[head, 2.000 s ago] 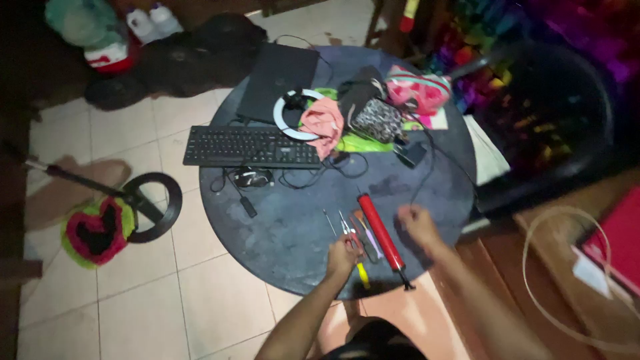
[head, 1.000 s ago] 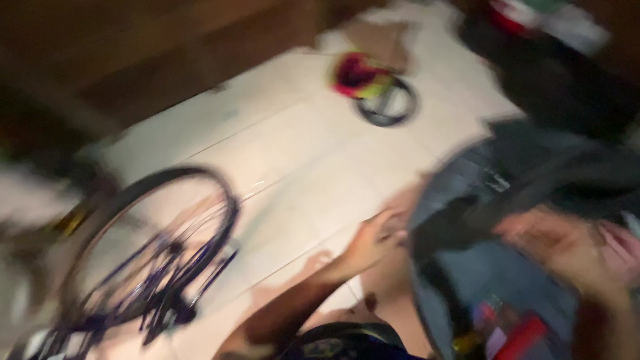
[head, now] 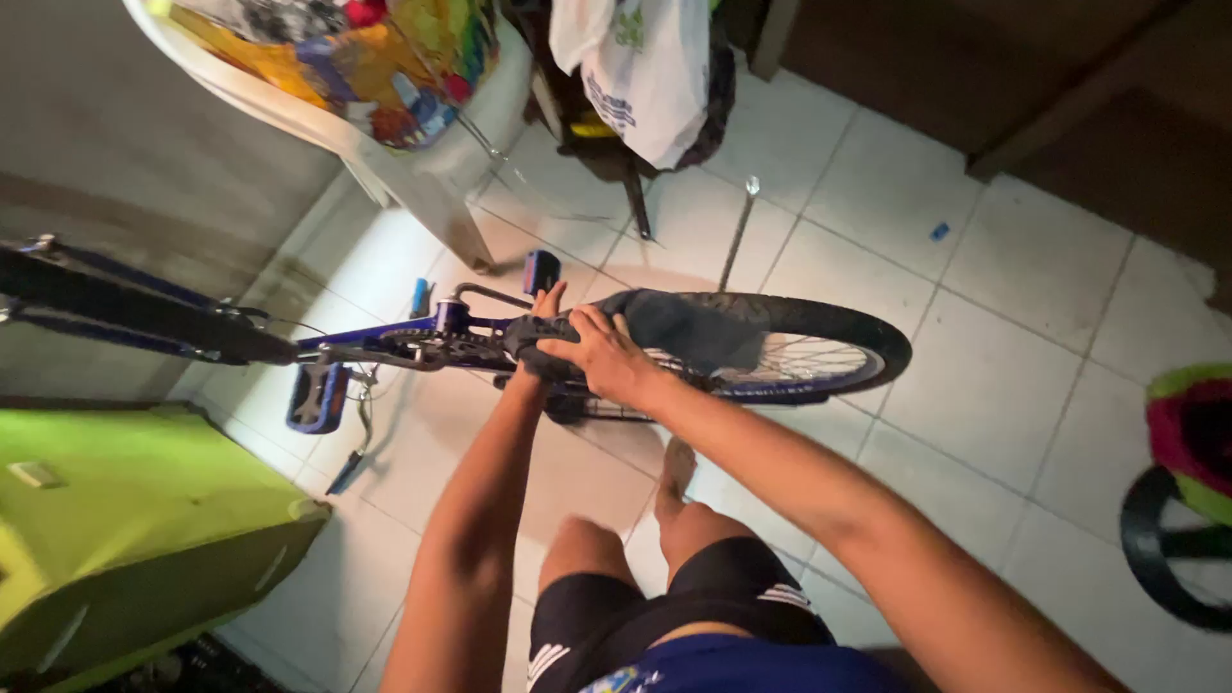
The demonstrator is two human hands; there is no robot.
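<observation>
An upside-down bicycle, its blue frame point(head: 385, 332) and pedals showing, stretches across the view on the tiled floor. Its spoked wheel with a black tyre point(head: 828, 313) lies to the right of my hands. A dark cloth point(head: 693, 327) drapes over part of that tyre. My left hand point(head: 547, 332) is at the dark section between the crank and the wheel, its fingers reaching beyond it and its palm largely hidden. My right hand point(head: 606, 356) rests there with spread fingers, touching dark material beside the cloth. Whether either hand grips anything is unclear.
A white plastic chair point(head: 250, 106) with colourful fabric stands at the upper left, beside a hanging white plastic bag point(head: 650, 87). A lime-green cabinet point(head: 144, 491) is at the lower left. A black ring-shaped base point(head: 1150, 549) is at the right edge.
The view has swung from the round table to the bicycle. Both hands, earlier at or over the table and its edge, are now together at the bicycle near the wheel.
</observation>
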